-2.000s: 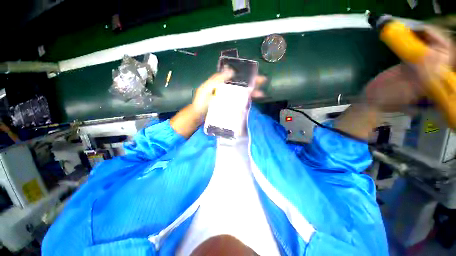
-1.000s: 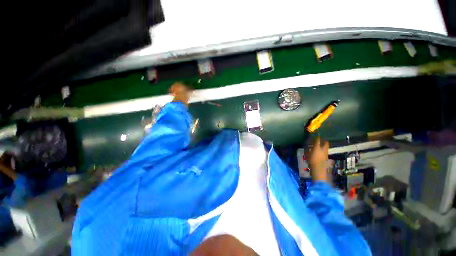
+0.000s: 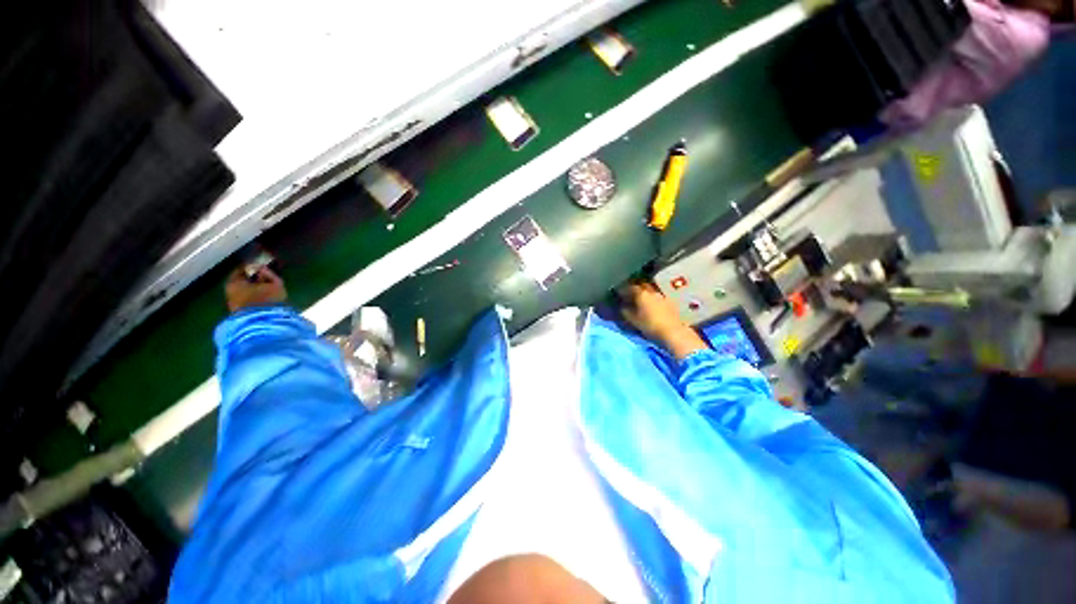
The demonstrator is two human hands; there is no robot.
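My left hand (image 3: 254,287) is stretched out over the far side of the green conveyor belt. Its fingers are at a small phone-like piece (image 3: 258,264), partly covered; the grip is unclear. My right hand (image 3: 647,309) is low at the near bench edge, beside the right machine's front panel, its fingertips dark and blurred. An open-backed phone (image 3: 538,253) lies on the dark green bench between my hands. The yellow corded tool (image 3: 668,189) lies to its right, tip pointing away.
A round speckled tin (image 3: 591,183) sits behind the phone. A crumpled plastic bag (image 3: 368,354) and small yellow stick (image 3: 421,336) lie left. More phones (image 3: 512,123) lie on the belt beyond the white rail (image 3: 472,220). A white machine with a lit display (image 3: 732,339) stands right.
The phone I held first now lies on the bench, and the yellow tool is also down. My left hand has reached farther out over the belt. The view has turned.
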